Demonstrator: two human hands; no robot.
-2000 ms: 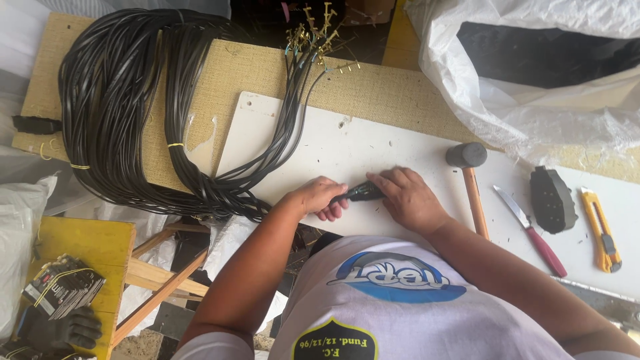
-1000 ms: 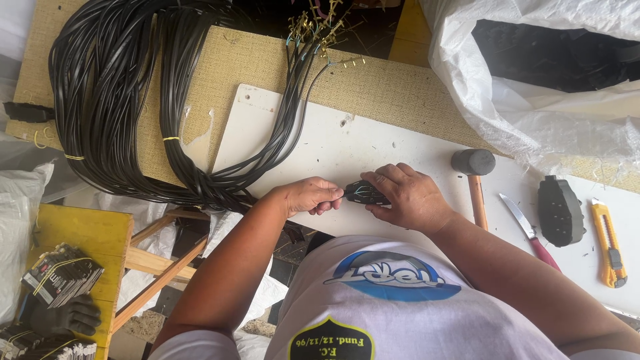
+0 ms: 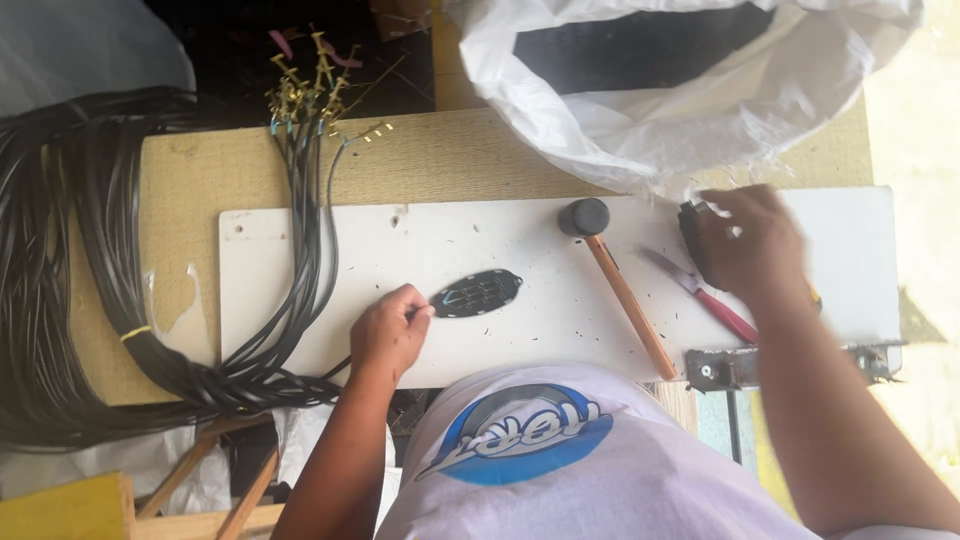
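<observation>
My left hand (image 3: 391,330) pinches the black cable right at the narrow end of an oval black plastic housing (image 3: 480,293), which lies on the white board (image 3: 540,247) with its inner slots and thin wires showing. At the right, my blurred right hand (image 3: 750,244) is on a black plastic part (image 3: 697,244); its fingers reach over the top of it. A red-handled knife (image 3: 724,315) lies just left of that hand. Between the hands rests a rubber mallet (image 3: 626,300) with a wooden handle. Most of the yellow utility knife (image 3: 815,298) is hidden behind my right wrist.
Thick bundles of black cable (image 3: 112,247) cover the left of the table, their ends with brass terminals (image 3: 307,97) pointing away. A large white plastic sack (image 3: 600,135) stands at the far edge. A metal bracket (image 3: 720,370) sits along the near edge. Small black scraps dot the board.
My right hand has left the oval housing and moved right to the black part. The housing, held between both hands before, now lies on the board. The view has shifted.
</observation>
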